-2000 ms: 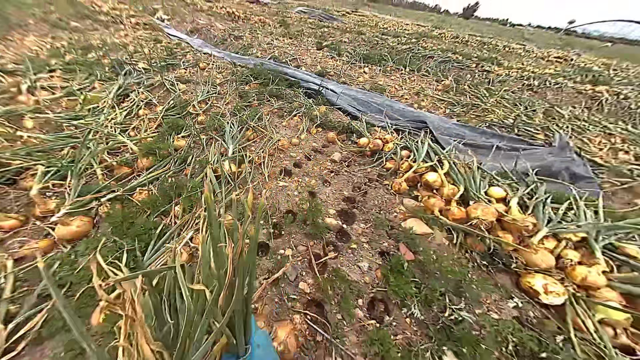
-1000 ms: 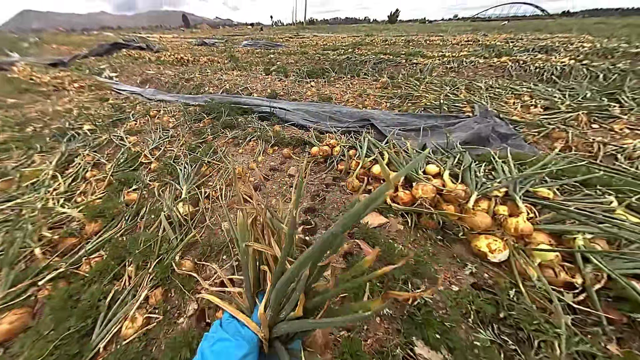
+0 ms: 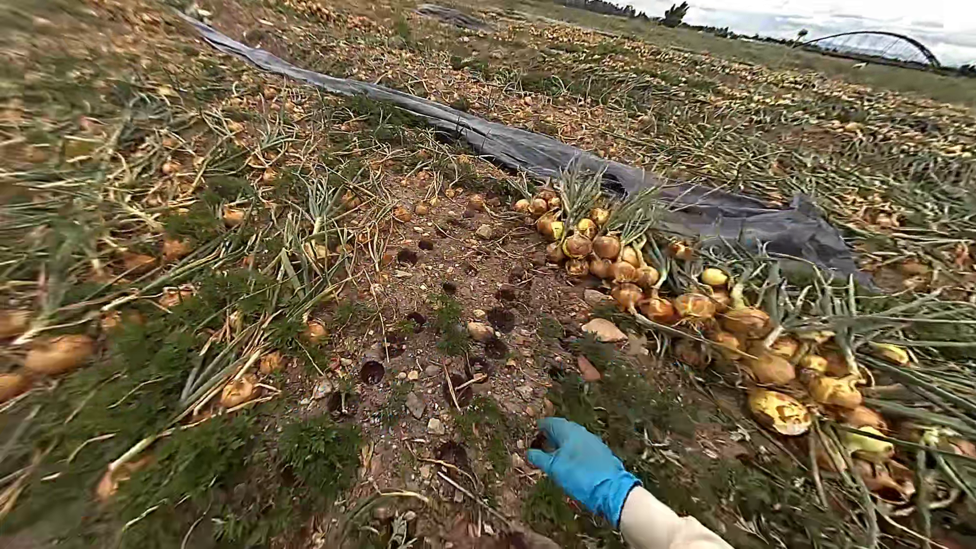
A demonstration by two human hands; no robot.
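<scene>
My right hand, in a blue glove, reaches in from the bottom right, low over the soil. Its thumb and fingers are apart and nothing shows between them. A dark spot lies by the fingertips; whether it is a hole is unclear. Onions with green leaves lie in a long heap right of the hand, their bulbs toward the bare strip. At the heap's far end is a cluster of bulbs with grey-green leaves behind. My left hand is out of view.
Pitted, stony soil runs up the middle. Scattered onions and leaves cover the left, among green weeds. A strip of dark sheeting crosses behind the heap, with more onion rows beyond.
Earlier a blue-gloved hand held a bunch of onion leaves at the bottom of the view; that bunch is no longer in a visible hand. My right hand now shows, empty. The view has tilted down again.
</scene>
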